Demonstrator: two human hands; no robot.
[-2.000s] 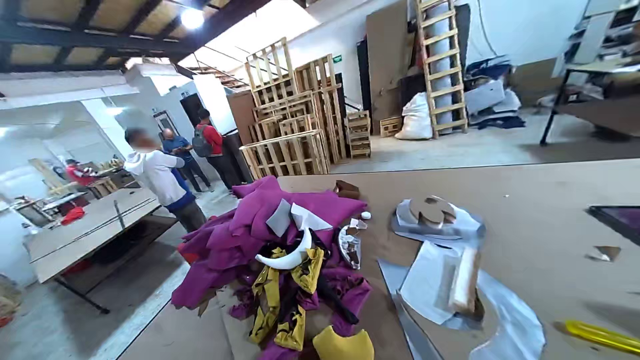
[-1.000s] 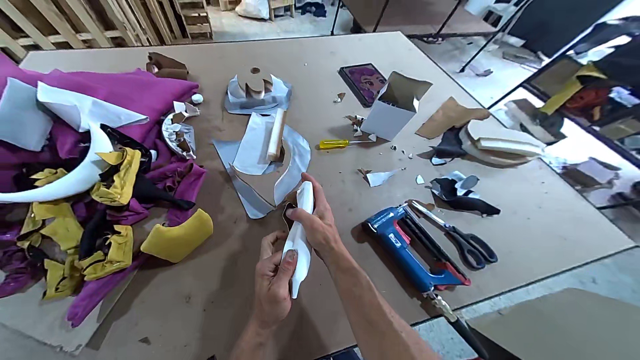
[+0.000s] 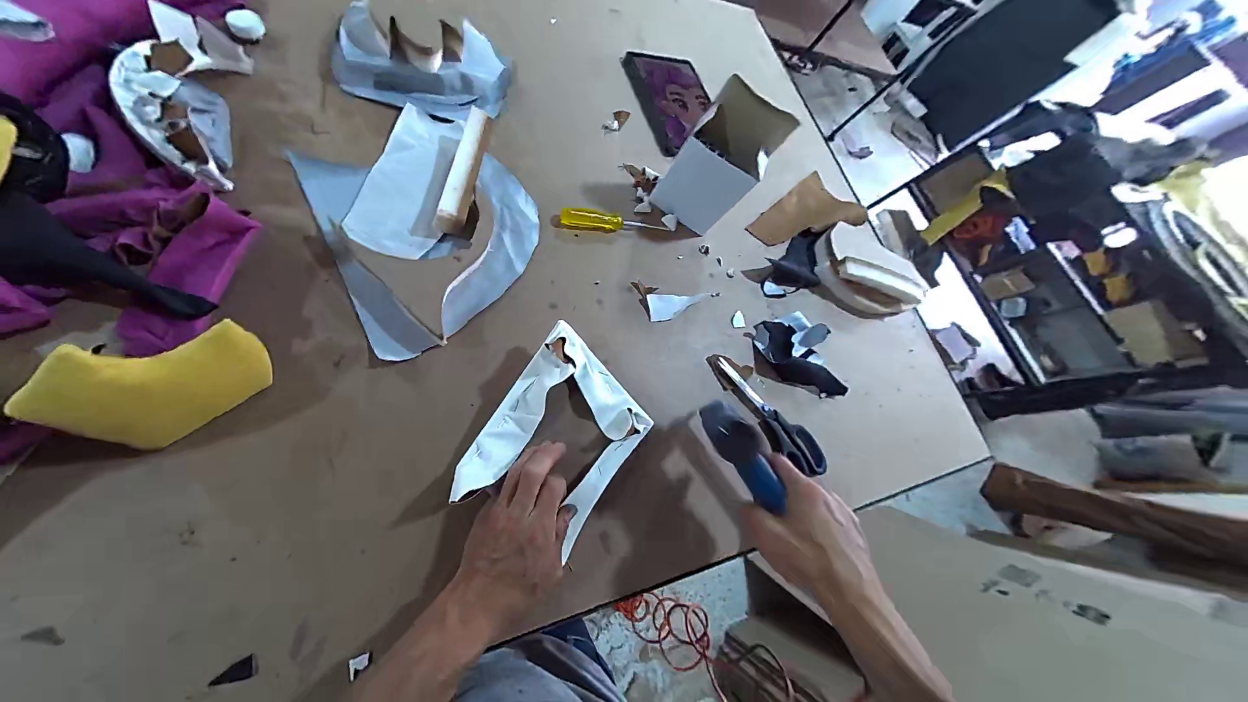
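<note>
A piece wrapped in white material (image 3: 509, 429), angular in outline with staples along its folded edges, lies on the brown table. My left hand (image 3: 522, 522) rests on its near part, fingers bent over it. To the right, my right hand (image 3: 809, 531) grips a blue staple gun (image 3: 743, 453), slightly blurred, held beside black-handled scissors (image 3: 780, 424). Farther back lie grey-white cut sheets (image 3: 390, 210) with a pale wooden block (image 3: 463, 171) on them. A yellow-handled screwdriver (image 3: 591, 220) lies right of these.
A yellow padded piece (image 3: 146, 385) and purple fabric (image 3: 97, 224) cover the left side. Behind the staple gun are an open white box (image 3: 707, 180), a framed picture (image 3: 669, 97), fabric scraps (image 3: 795, 356) and a cream padded piece (image 3: 868, 268). An orange cord (image 3: 673, 629) lies on the floor.
A second ago both hands held the white piece up; now it lies on the table under my left hand. My right hand has taken hold of the staple gun, which lay on the table before.
</note>
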